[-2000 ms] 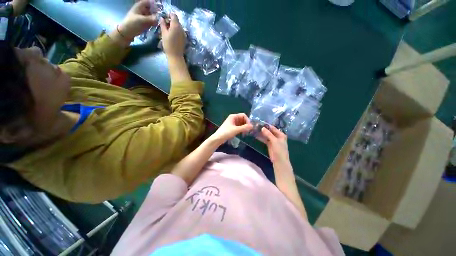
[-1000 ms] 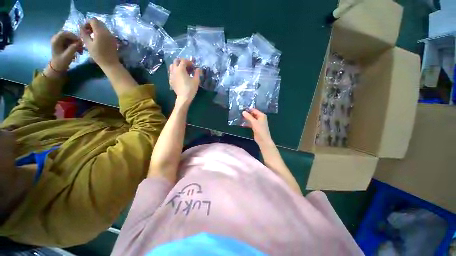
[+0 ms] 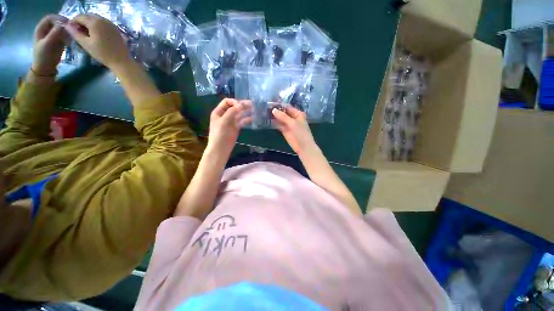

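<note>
Several clear zip bags with small dark parts inside lie overlapping in a pile (image 3: 288, 91) before me. My right hand (image 3: 290, 121) pinches the lower edge of a clear bag (image 3: 262, 100) at the near side of the pile. A small dark part shows by its fingertips. My left hand (image 3: 229, 116) is just left of that bag, fingers curled. Whether it grips the bag edge or anything else is too blurred to tell.
An open cardboard carton (image 3: 471, 109) with rows of packed bags (image 3: 402, 112) stands at right. A blue crate (image 3: 446, 234) holds clear plastic at lower right. A coworker in mustard sleeves (image 3: 152, 121) handles bags at left, beside another bag pile (image 3: 149, 36).
The view has shifted. My left hand has come back from the pile's left part to beside my right hand. My right hand still holds a bag, now closer to the left hand.
</note>
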